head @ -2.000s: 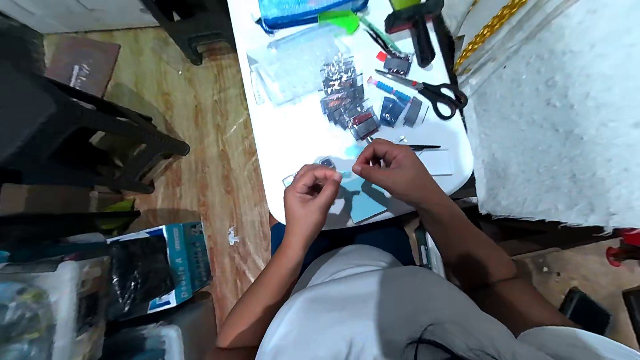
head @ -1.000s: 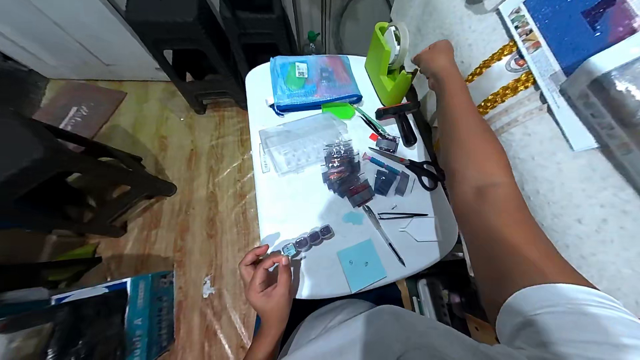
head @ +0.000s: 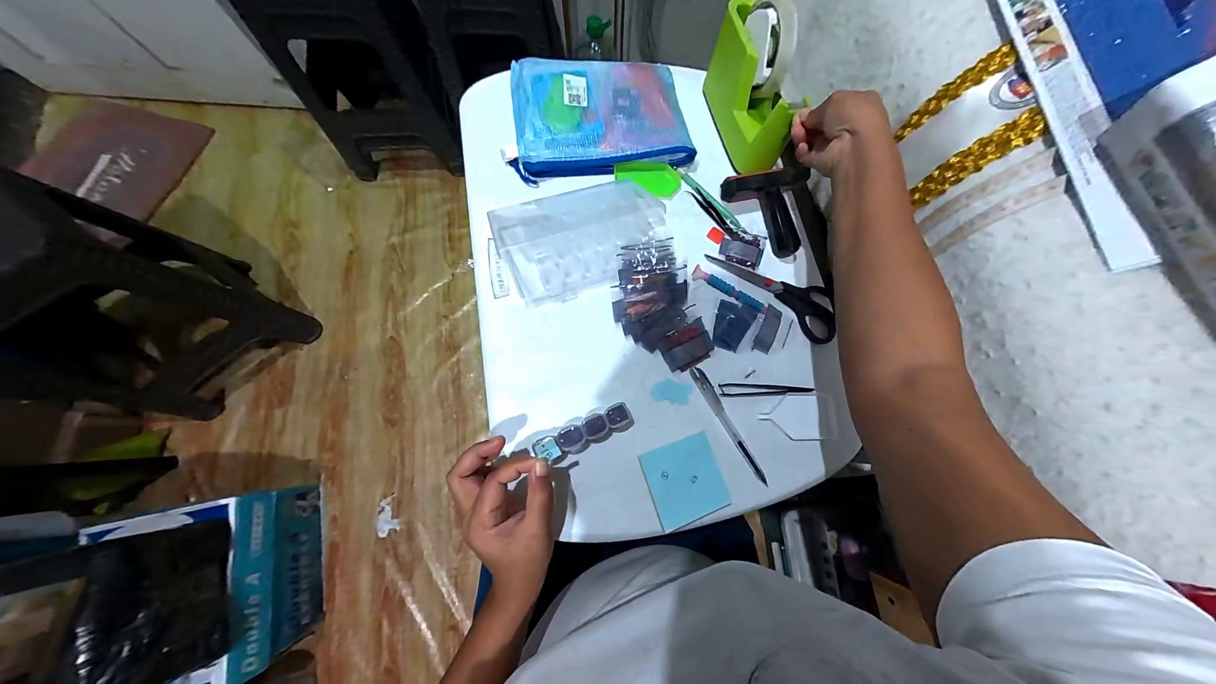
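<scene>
My right hand (head: 828, 131) is at the front end of a lime green tape dispenser (head: 739, 95), fingers bent; whether it pinches tape is too small to tell. Over the lower left edge of the white table (head: 513, 361) is my left hand (head: 503, 484), thumb and fingers curled with gaps between them. Its fingertips are beside a row of small dark square containers (head: 596, 427), at the end with a light blue label. A light blue paper square (head: 684, 481) lies to the right of the row, near a craft knife or pen (head: 730, 426) and black tweezers (head: 766, 389).
Small dark packets (head: 655, 304) lie in a pile beside a clear plastic case (head: 575, 237). Black-handled scissors (head: 807, 309) and a black-handled tool (head: 777, 209) are near the right edge. A blue mesh zip pouch (head: 603, 119) is at the back. Black stools (head: 142, 275) stand left.
Both hands were together over the table's near edge two seconds ago. My right hand has moved away to the tape dispenser; my left is now beside the small containers. The view has shifted.
</scene>
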